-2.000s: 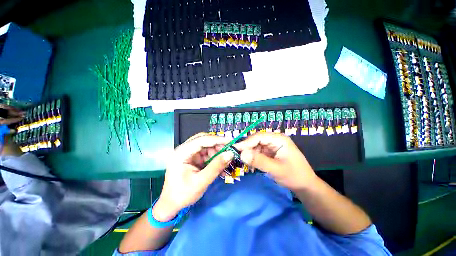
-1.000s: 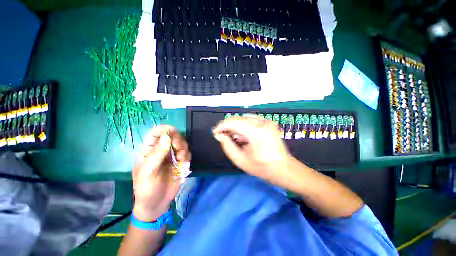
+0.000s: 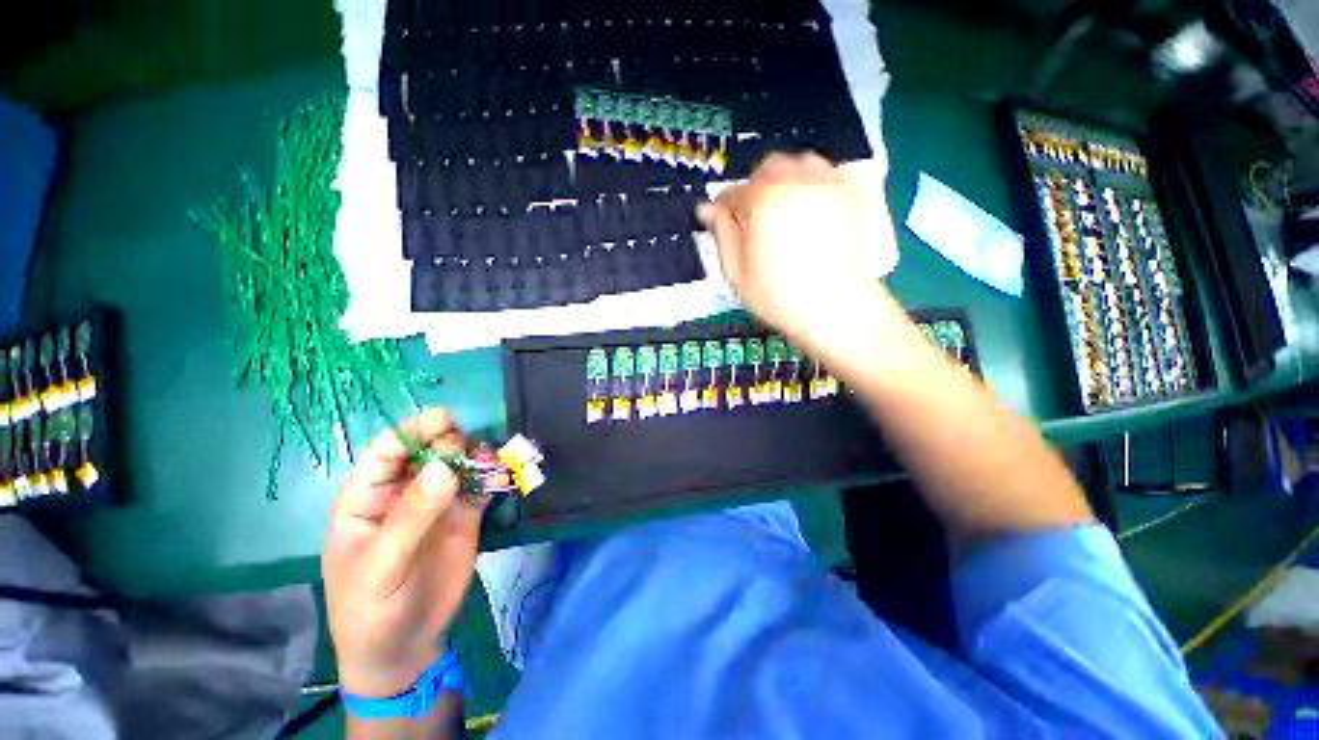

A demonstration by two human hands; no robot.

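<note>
My left hand (image 3: pixel 398 542) is at the lower left and pinches a bunch of small circuit boards (image 3: pixel 460 467) with dark and reddish wires and white-yellow plugs pointing right. My right hand (image 3: pixel 793 239) is over the lower right part of the black pads (image 3: pixel 550 282), near the white backing sheet (image 3: pixel 868 217). Its fingertips are bent together at the pads' edge; I cannot tell if they hold a pad. The black work tray (image 3: pixel 694 455) holds a row of boards (image 3: pixel 689 357), partly hidden by my right forearm.
A strip of boards (image 3: pixel 651 127) lies on the pads. A tangle of green edge strips (image 3: pixel 289 289) is at left. A pale blue paper slip (image 3: pixel 965 236) lies right of the sheet. A full tray (image 3: pixel 1111 268) is at far right, another board tray (image 3: pixel 51 412) at far left.
My right hand has moved from the work tray up to the black pads. My left hand stays at the lower left with the bunch, its plugs now turned right. One long green strip is no longer seen between my hands.
</note>
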